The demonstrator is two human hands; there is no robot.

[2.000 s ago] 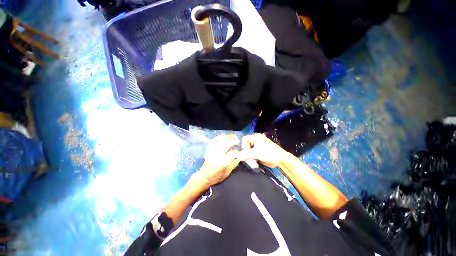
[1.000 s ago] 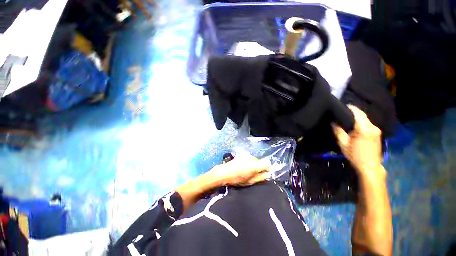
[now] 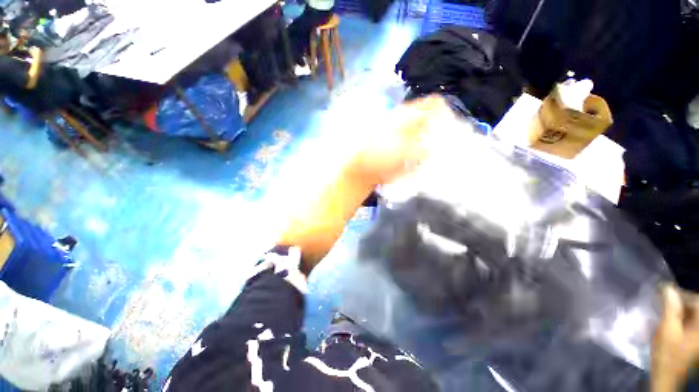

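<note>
A black garment (image 3: pixel 475 283) is in front of me, under a clear poly bag (image 3: pixel 536 237) with strong white glare. Both are blurred. My left hand (image 3: pixel 402 138) is raised at the bag's upper left, overexposed, with its fingers closed on the film. My right hand (image 3: pixel 674 337) is cut off by the right edge and grips the bag's lower right side. The hanger hook and the pole cannot be made out.
Part of a slotted crate (image 3: pixel 548 164) shows behind the bag. An open cardboard box (image 3: pixel 571 126) sits on a white board (image 3: pixel 613 164). Black clothing (image 3: pixel 460 69) lies behind. A worktable (image 3: pixel 161 38), a stool (image 3: pixel 329 50) and a blue sack (image 3: pixel 201 107) are at upper left.
The view has swung to the right. My left hand has risen from my waist with the film. My right hand has left the garment's shoulder, and clear film now covers the garment.
</note>
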